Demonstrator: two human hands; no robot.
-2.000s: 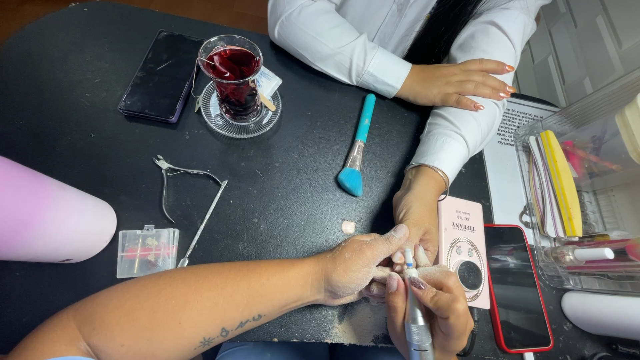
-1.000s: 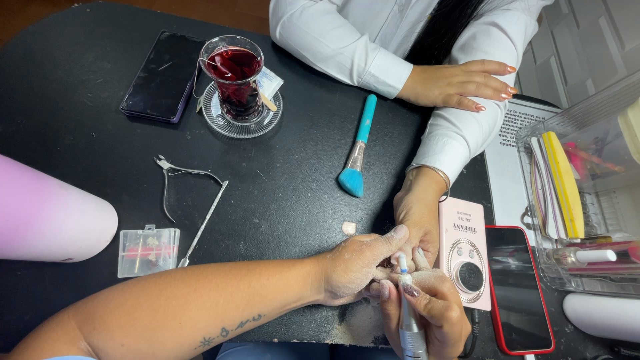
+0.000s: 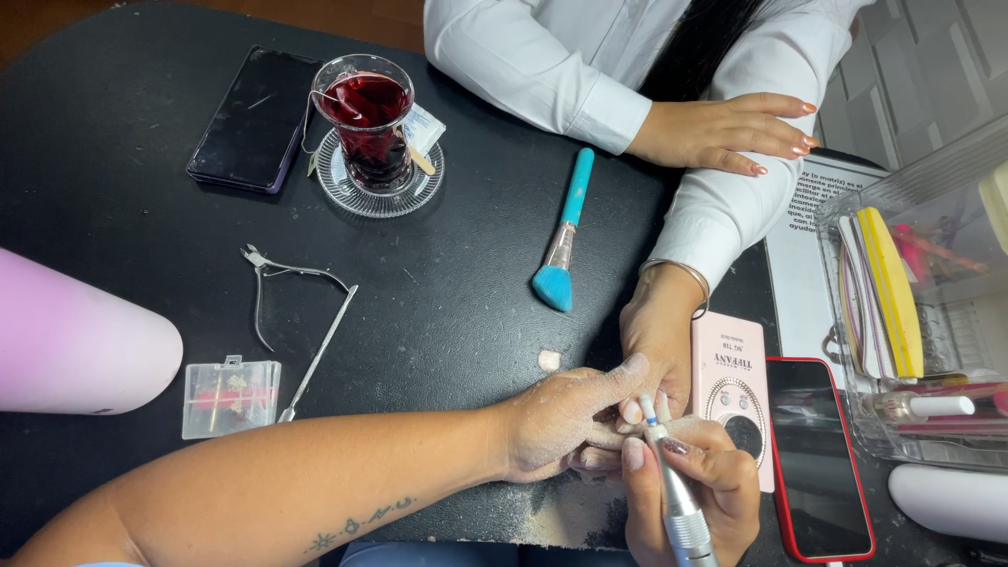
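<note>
My left hand, dusted with pale powder, grips the fingers of another person's hand near the table's front edge. In my right hand is a silver electric nail drill, held like a pen. Its pale bit with a blue band is at the held fingertips; exact contact cannot be told. Pale dust lies below the hands. Just beyond them is a small pale chip, and farther off a turquoise brush. The pink drill control unit lies right of the held hand.
Cuticle nippers, a metal pusher and a small clear case lie left. Behind stand a glass of red tea and a dark phone. Right are a red-cased phone and a clear organizer with files.
The drill and my right hand have shifted slightly at the held fingers. My left hand keeps its hold, and the other person's arms stay in place.
</note>
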